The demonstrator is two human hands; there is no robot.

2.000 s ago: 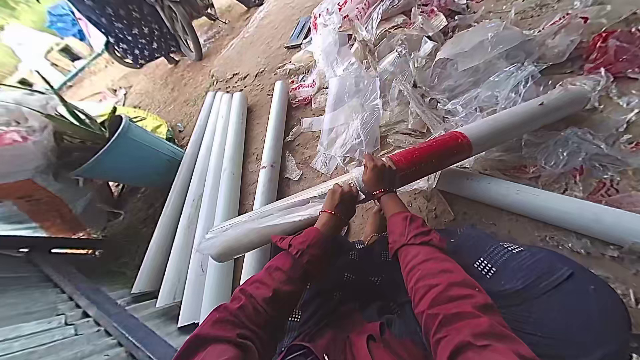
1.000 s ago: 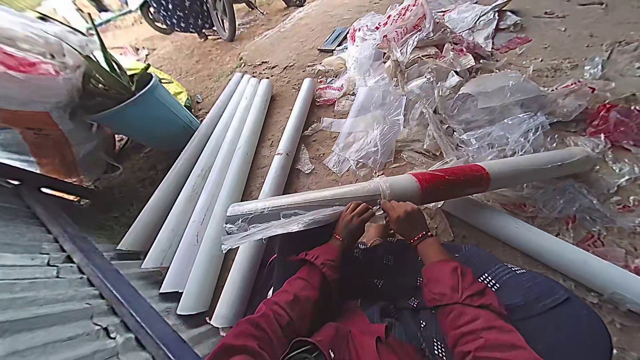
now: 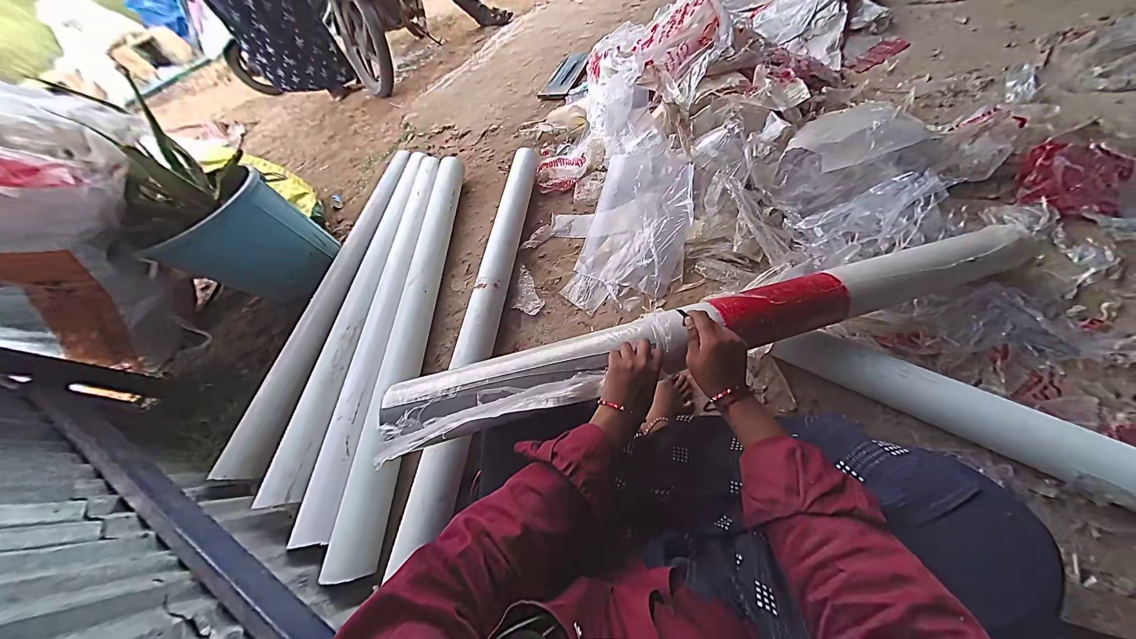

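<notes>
A long white tube (image 3: 923, 275) with a red band lies slantwise across my lap, partly wrapped in clear plastic film (image 3: 515, 404) that hangs loose along its left part. My left hand (image 3: 630, 377) grips the film at the tube's near side, left of the middle. Close beside it, my right hand (image 3: 714, 355) is on the tube at the left edge of the red band, with something small and dark at its fingertips that I cannot make out. Several white tubes (image 3: 399, 355) lie side by side on the ground at the left, with another tube (image 3: 484, 328) slightly apart.
Torn plastic wrappers (image 3: 648, 204) are heaped on the dirt ahead and to the right. One more white tube (image 3: 958, 399) lies at the right. A blue bucket (image 3: 257, 240) with a plant, a dark metal bar (image 3: 169, 524) and corrugated sheet (image 3: 80, 559) are at the left; a motorcycle (image 3: 364, 40) stands beyond.
The loose film on the tube's left part hangs below it now, whereas two seconds ago it lay along the tube. My right hand has moved from below the tube up onto it since one second ago.
</notes>
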